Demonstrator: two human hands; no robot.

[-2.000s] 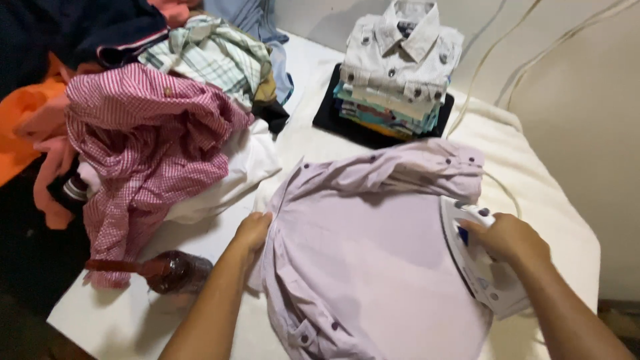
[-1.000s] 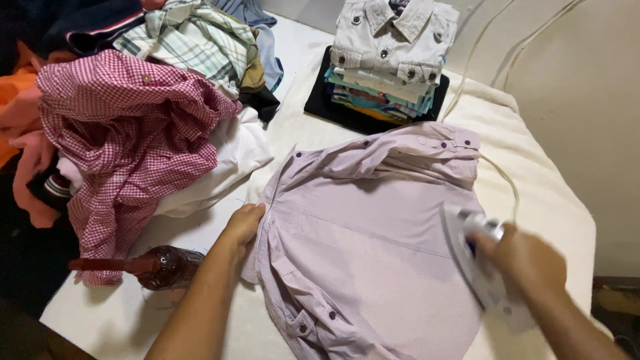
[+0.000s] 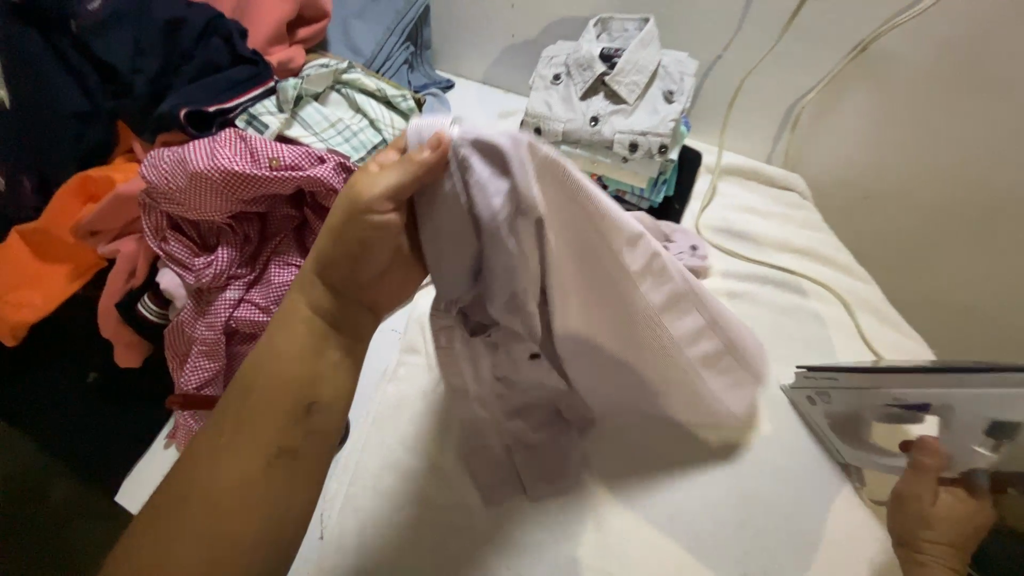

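Note:
My left hand [image 3: 384, 216] grips a light lilac buttoned shirt [image 3: 640, 320] by its edge and holds it up, so that it hangs in folds over the cream cloth [image 3: 720, 512]. Part of the shirt lies farther back, near the folded pile. At the right edge my right hand [image 3: 936, 504] is closed on the handle of a white clothes iron [image 3: 848, 416], which is tilted up with its dark soleplate edge on the far side. A gap separates the iron from the shirt.
Folded shirts [image 3: 612, 104] are stacked on a black board [image 3: 686, 180] at the back. A heap with a red checked shirt [image 3: 232, 200], an orange garment [image 3: 56, 240] and a dark garment [image 3: 120, 72] fills the left. The pale cord [image 3: 792, 268] runs over the cloth beside the wall.
The lilac shirt lay spread on the cloth and is now partly lifted by my left hand. My right hand has moved the iron off the shirt to the right.

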